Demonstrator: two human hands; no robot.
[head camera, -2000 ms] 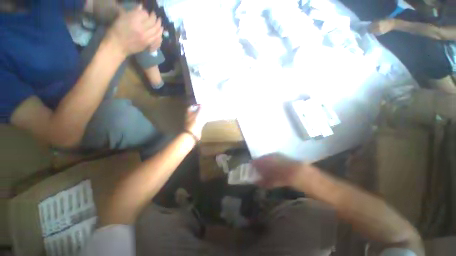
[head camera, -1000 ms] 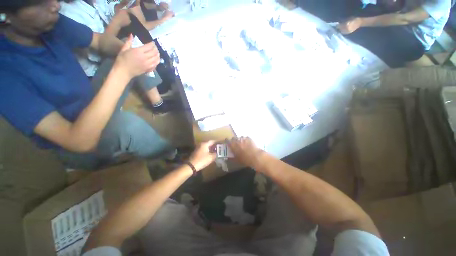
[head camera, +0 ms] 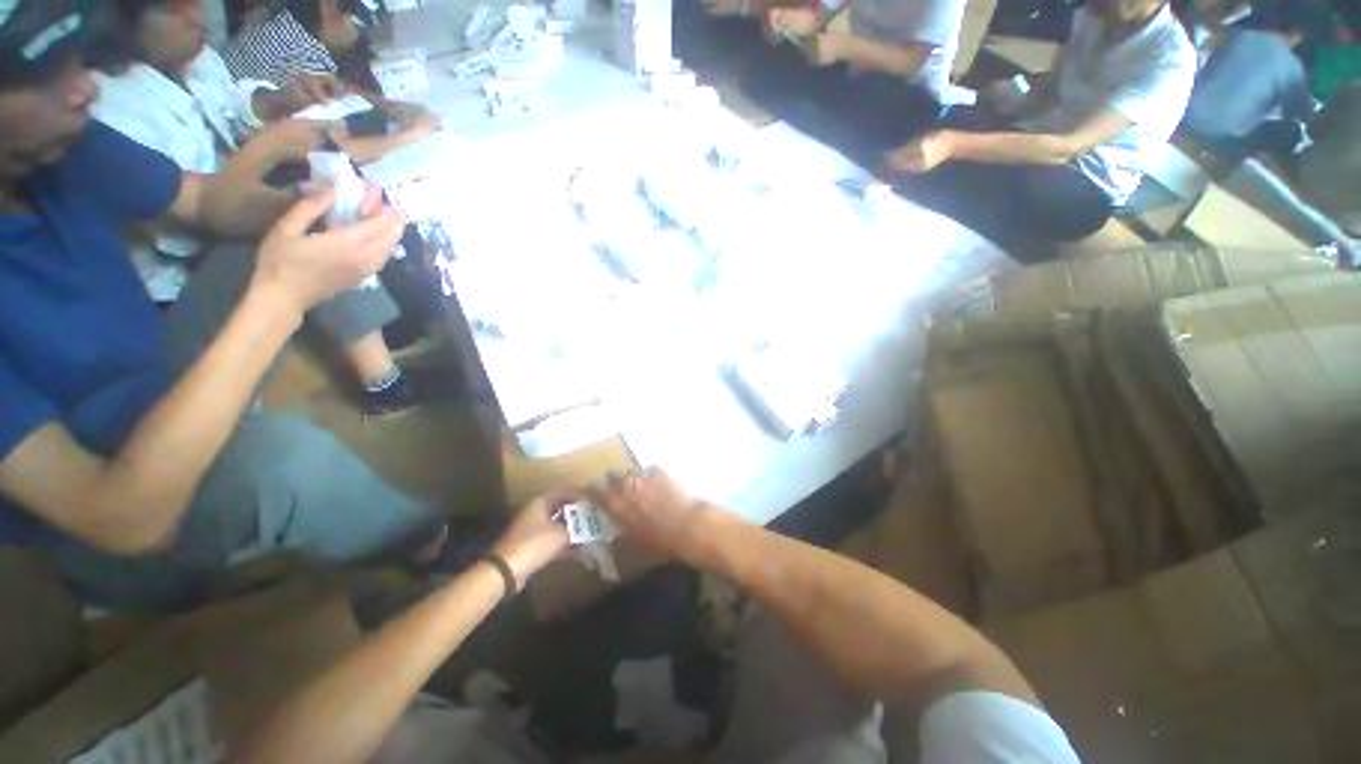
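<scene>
A small white carton (head camera: pixel 584 523) with dark print on its end face is held between my two hands, just off the near left corner of the white table (head camera: pixel 702 463). My left hand (head camera: pixel 540 528) grips its left side. My right hand (head camera: pixel 651 512) is on its right side, with the fingers over its top. The rest of the carton is hidden by my fingers. A brown box (head camera: pixel 575 466) lies right behind my hands at the table corner.
White cartons (head camera: pixel 782 391) lie near the table's front edge, others in glare and at the far end. A person in blue (head camera: pixel 90 284) sits at left, others further back. Flattened cardboard (head camera: pixel 1030 463) is at right. A master carton (head camera: pixel 269 672) is at lower left.
My hands, apart two seconds ago, have come together on the carton. The view has shifted right and up, showing more people. The person in blue now holds up a white piece.
</scene>
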